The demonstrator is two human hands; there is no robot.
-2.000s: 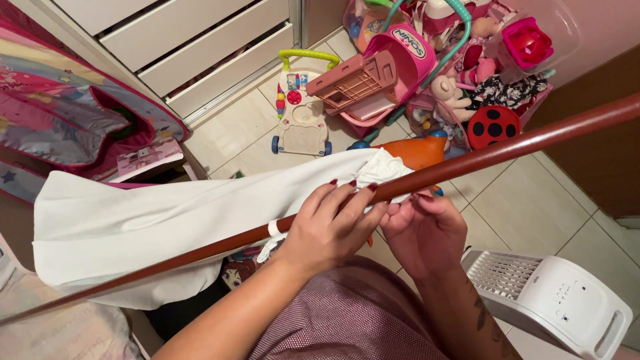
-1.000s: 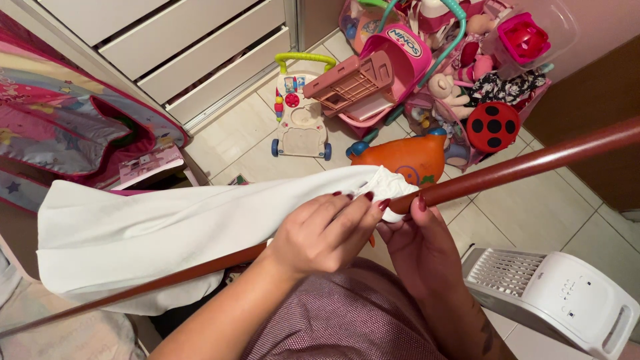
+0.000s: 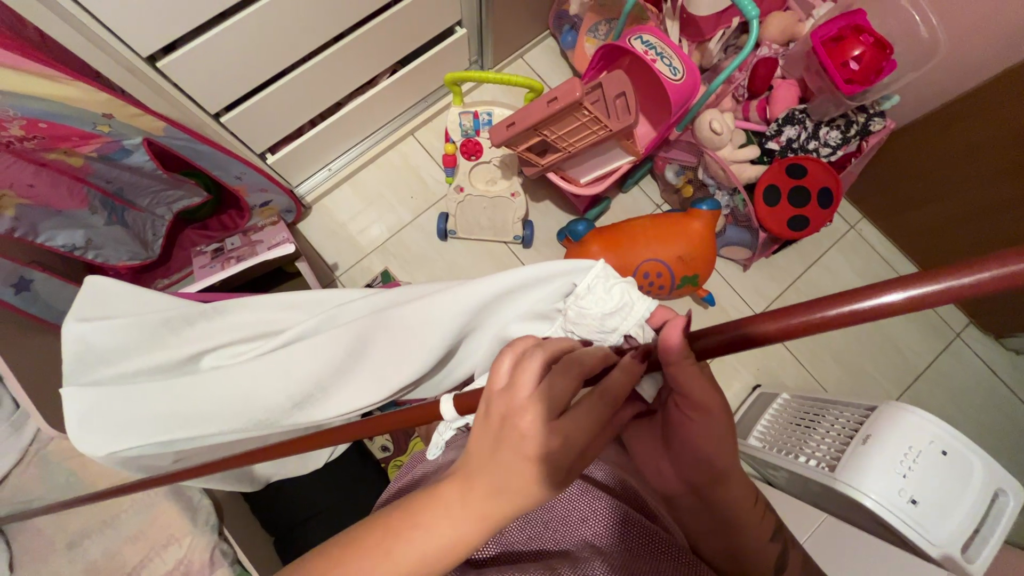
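Observation:
A long reddish-brown curtain rod (image 3: 864,308) crosses the view from the lower left to the right edge. White fabric (image 3: 320,336), seemingly a curtain, hangs beside it, its gathered end (image 3: 608,304) bunched close to my fingers. A narrow white loop (image 3: 450,406) goes around the rod left of my hands. My left hand (image 3: 552,408) lies over the rod, fingertips at the edge of the gathers. Close against it, my right hand (image 3: 680,416) holds the rod and cloth, thumb up along the rod. The fingers partly hide where cloth and rod meet.
An orange bouncy animal toy (image 3: 656,252), a baby walker (image 3: 484,200) and a pink toy cart (image 3: 640,88) stand on the tiles beyond the rod. A white portable appliance (image 3: 904,464) is at the lower right. Slatted white drawers (image 3: 344,96) are at the upper left, beside a printed play tent (image 3: 96,160).
Both hands have stayed close together at the gathered cloth while the fingers shifted. The left fingers now lie over the rod, which they were behind or beside a second ago.

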